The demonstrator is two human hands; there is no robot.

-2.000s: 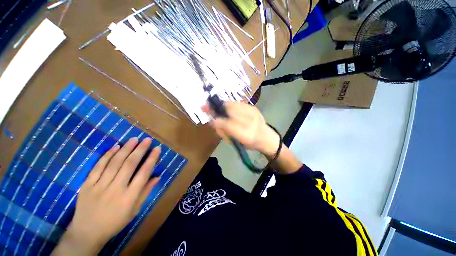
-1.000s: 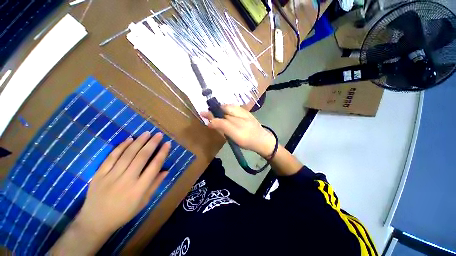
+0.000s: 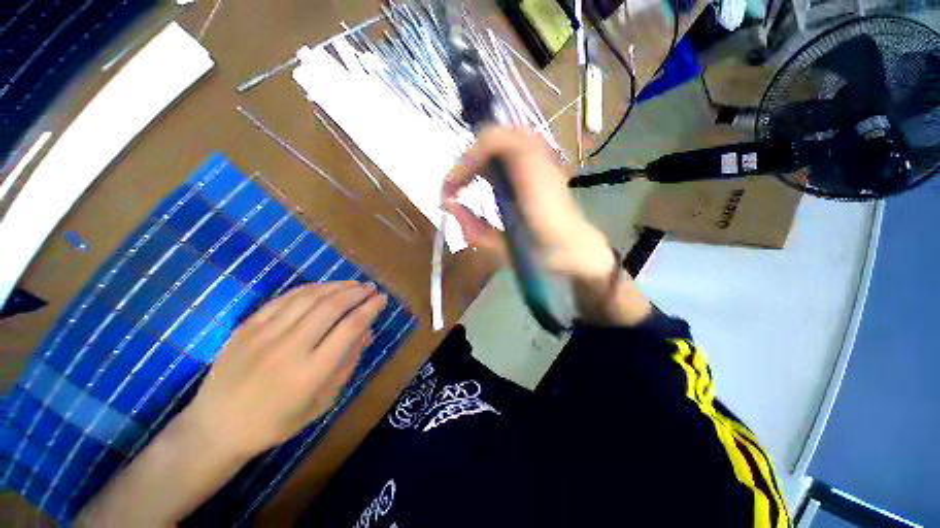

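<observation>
A blue solar cell panel (image 3: 175, 278) with thin silver lines lies flat on the brown bench, nearest my body. My left hand (image 3: 294, 356) lies palm down on its right part, fingers extended. My right hand (image 3: 526, 206) is raised over the bench edge, blurred. It holds a soldering iron (image 3: 531, 268) with a dark handle and green rear end, metal tip up over the ribbon pile. A white insulating strip (image 3: 438, 273) hangs from the thumb and fingertips of my right hand. The pile of white strips (image 3: 361, 124) and silver busbar ribbons (image 3: 412, 57) lies beyond.
A long white strip (image 3: 98, 144) lies beyond the panel. A dark panel stack (image 3: 62, 52) is at upper left. Loose ribbons (image 3: 294, 150) lie between panel and pile. A black box with yellow patch (image 3: 544, 26) is at the top. A black fan (image 3: 850, 103) and cardboard box (image 3: 727, 211) stand at right.
My right hand has lifted from the pile and now holds a white strip as well as the iron. My left hand has shifted slightly towards the panel's right edge. The view has shifted a little.
</observation>
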